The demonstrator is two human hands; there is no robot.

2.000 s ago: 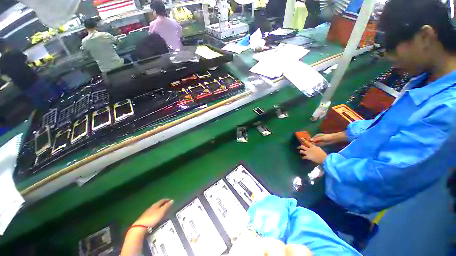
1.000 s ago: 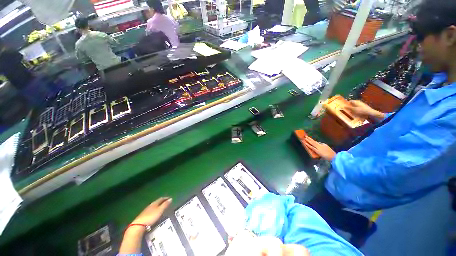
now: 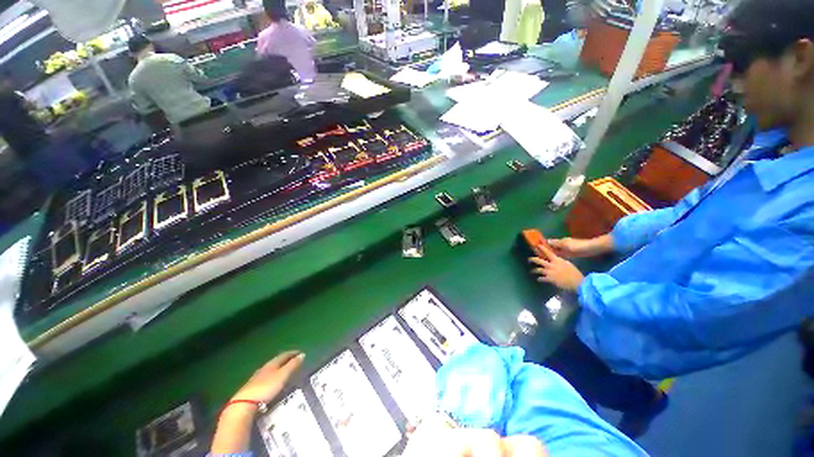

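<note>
A slotted black tray (image 3: pixel 350 347) lies in front of me on the green surface. It holds several open-backed, silver-white phone units (image 3: pixel 355 403) side by side. My left hand (image 3: pixel 271 378), with a red string at the wrist, rests by the tray's far left corner; its fingertips point right and their underside is hidden. My right hand (image 3: pixel 469 441) is at the bottom edge over the tray's near side, glaring and cut off; whether it holds anything cannot be seen. My blue right sleeve covers the tray's right end.
A side tray with a unit (image 3: pixel 168 430) lies at lower left. Loose phone units (image 3: pixel 412 242) lie beyond the tray. A raised shelf (image 3: pixel 223 239) bears framed rectangles and paper sheets (image 3: pixel 500 98). At right, a person in blue (image 3: pixel 705 259) handles an orange piece beside an orange bin (image 3: pixel 600 211).
My hands have barely moved. The loose units appear slightly farther left. The neighbour's one hand reached to the orange bin and is back at the small orange piece.
</note>
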